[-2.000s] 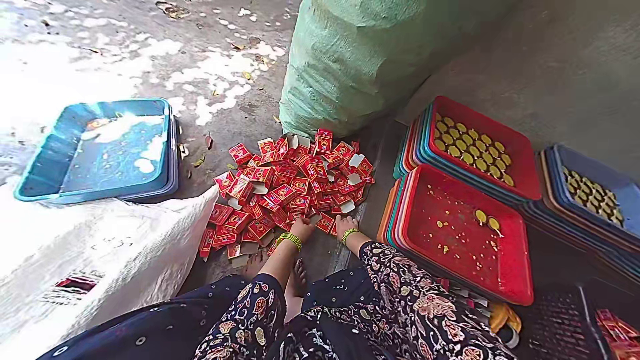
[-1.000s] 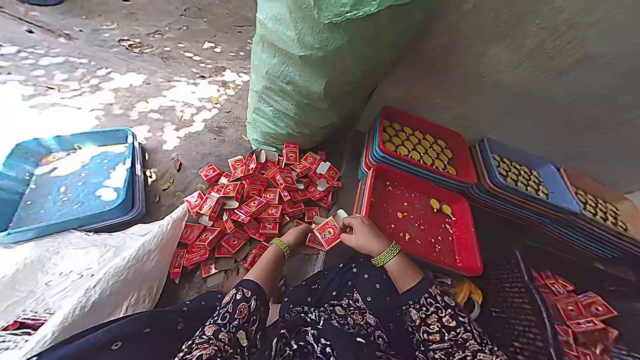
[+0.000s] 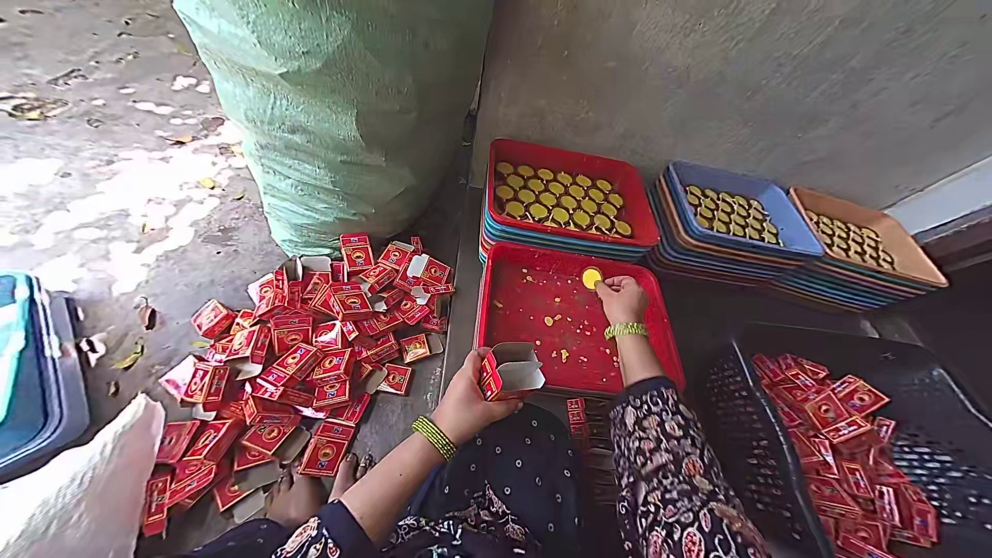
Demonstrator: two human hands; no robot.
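Observation:
My left hand (image 3: 471,399) holds a small red cardboard box (image 3: 511,370) with its flaps raised and its top open, beside the near red plastic tray (image 3: 535,310). Between the thumb and fingers of my right hand (image 3: 622,298) is a round yellow disc-like piece (image 3: 592,277), held over that tray. Yellow crumbs lie scattered on the tray's bottom. A heap of red cardboard boxes (image 3: 310,364), several with flaps open, covers the floor to the left of my left hand.
Behind stand stacked trays, a red one (image 3: 643,225), a blue one (image 3: 790,225) and an orange one (image 3: 907,240), holding rows of round pieces. A black perforated crate (image 3: 922,387) holds red boxes. A green sack (image 3: 349,116), a white sack (image 3: 85,480) and blue trays (image 3: 54,380) flank the heap.
The view has swung to the right. My right hand has moved from the red box to over the near red tray, where it has taken up a yellow piece. The box stays in my left hand.

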